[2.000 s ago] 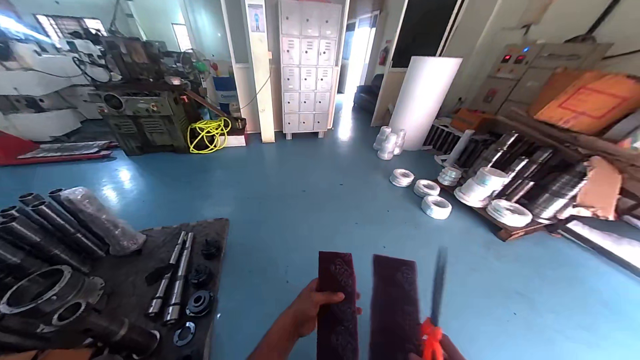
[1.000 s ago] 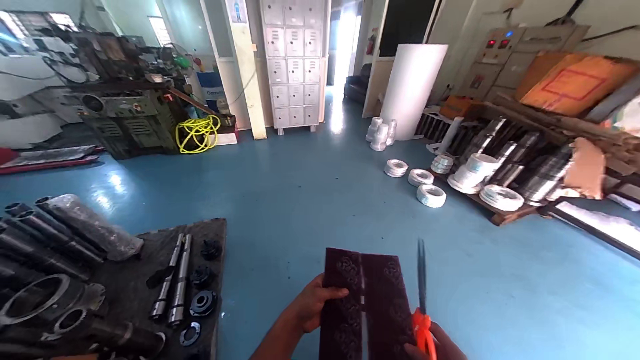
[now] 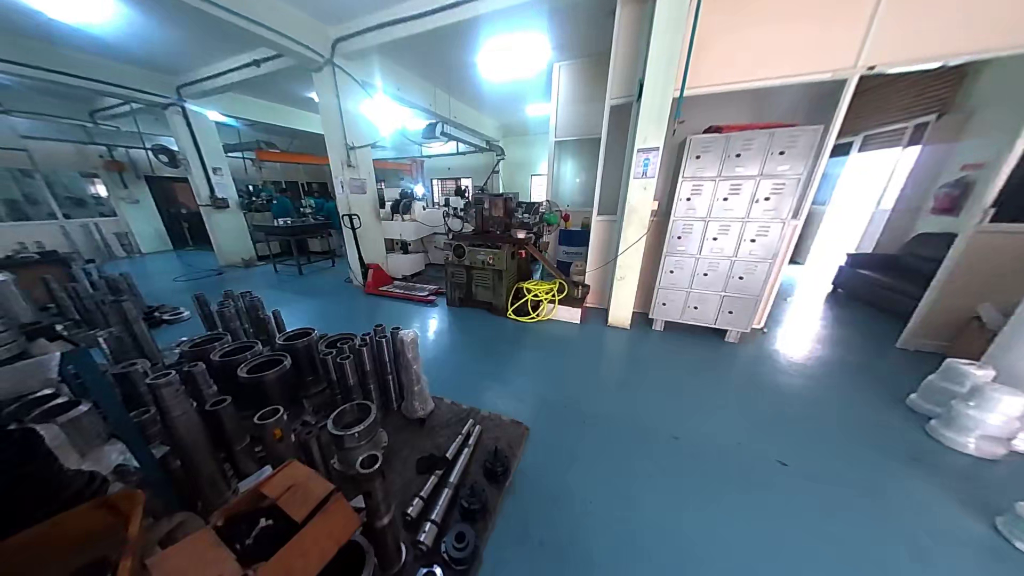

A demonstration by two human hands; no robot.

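Neither of my hands shows in the head view. At the lower left, a dark board (image 3: 512, 436) on the floor bears metal machine parts. Two long metal shafts (image 3: 452, 488) lie side by side on it, with dark round flanged parts (image 3: 460, 544) to their right. Behind them stand several upright metal cylinders (image 3: 268, 376) and a tube in clear plastic wrap (image 3: 414, 376). An open cardboard box (image 3: 308, 520) with dark contents is at the bottom left.
Grey metal lockers (image 3: 724, 232) stand by a pillar (image 3: 644, 184). Left of them are a coiled yellow hose (image 3: 538, 300), a green machine tool (image 3: 484, 268) and a red pallet truck (image 3: 400, 286). Wrapped white rolls (image 3: 976, 416) sit on the blue floor at right. People work in the far left background.
The view has swung up and left by a large amount. Both hands, the dark textured strips and the orange-handled tool, seen at the bottom earlier, are out of view.
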